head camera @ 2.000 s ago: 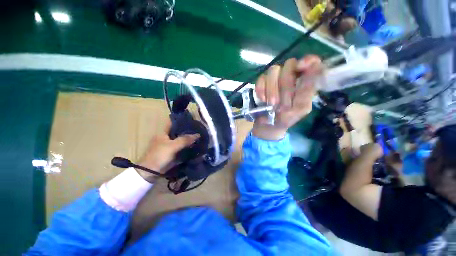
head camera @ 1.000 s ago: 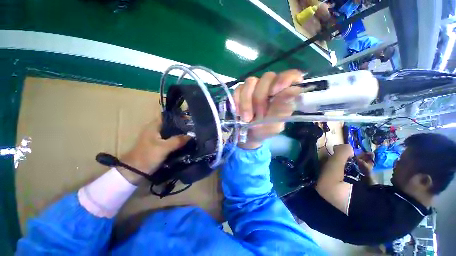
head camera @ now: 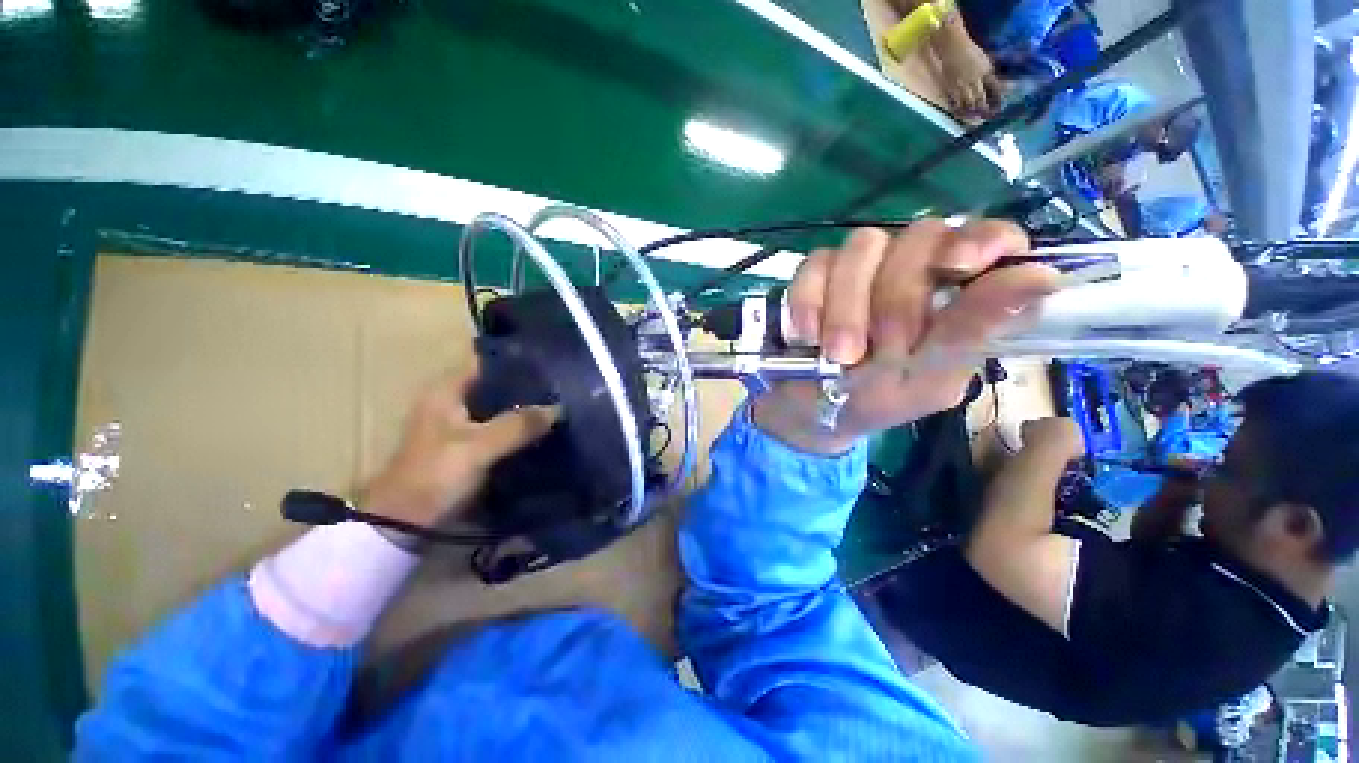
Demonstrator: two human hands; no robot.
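My left hand (head camera: pixel 455 455) holds the black headset (head camera: pixel 559 388) by its lower left side, above the cardboard mat (head camera: pixel 224 403). Two pale hoops arc over the headset, and its black microphone boom (head camera: pixel 321 508) points left. My right hand (head camera: pixel 909 321) grips the white auto-feed screwdriver (head camera: pixel 1148 286), held roughly level. Its silvery nozzle (head camera: pixel 745 362) points left at the headset, in among the hoops. Whether the tip touches the housing is hidden. A clear feed hose (head camera: pixel 1103 352) runs along the screwdriver.
A green glossy surface (head camera: pixel 447 105) with a white line lies beyond the mat. Other dark items (head camera: pixel 321 15) sit at the top edge. A person in black (head camera: pixel 1088 596) works at the right. Another worker's hand (head camera: pixel 969 75) and a yellow object (head camera: pixel 912 27) are at the top right.
Compared with one second ago, my right hand and the screwdriver are farther right, with more of the nozzle showing. The headset stays in my left hand, turned slightly.
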